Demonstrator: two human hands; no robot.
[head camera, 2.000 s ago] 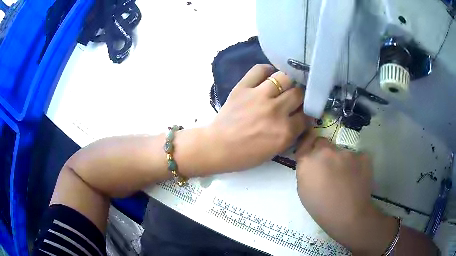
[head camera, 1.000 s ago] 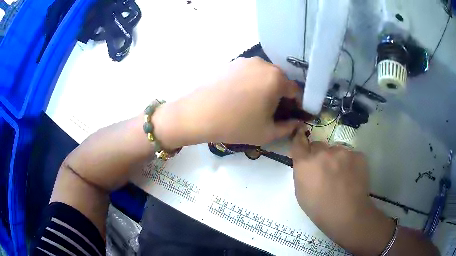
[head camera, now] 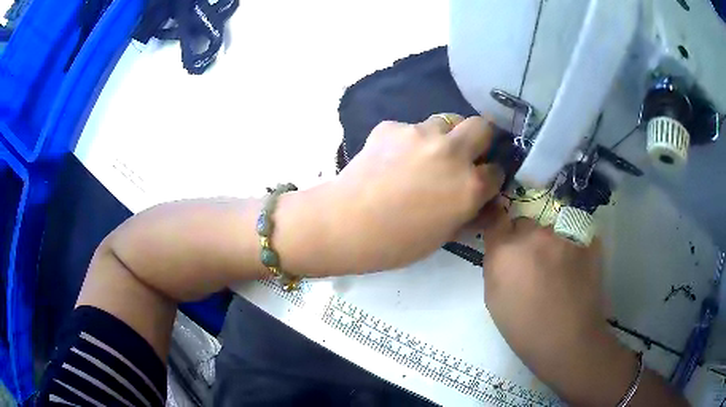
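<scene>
A black fabric panel [head camera: 398, 95] lies on the white table, partly under my left hand and the machine head. My left hand [head camera: 430, 183] has curled fingers closed on its black fabric just left of the needle area. My right hand [head camera: 541, 278] is at the near side of the presser foot, its fingertips close to my left hand and hidden. A black strip [head camera: 464, 253] shows between the hands. The needle and presser foot [head camera: 579, 171] of the white sewing machine [head camera: 493, 48] are just beyond my fingers; the stitching point is hidden.
Blue plastic bins [head camera: 48, 143] stand at the left. Tangled black zipper loops [head camera: 195, 36] lie at the upper left. White ribbed knobs [head camera: 667, 139] are on the machine. A printed ruler scale [head camera: 414, 350] runs along the near edge. A dark blue tool [head camera: 700, 334] lies at the far right.
My left hand has turned and moved back slightly, and the black panel shows again beyond it. The strip seen below it a second ago is now mostly covered. The whole view has shifted slightly.
</scene>
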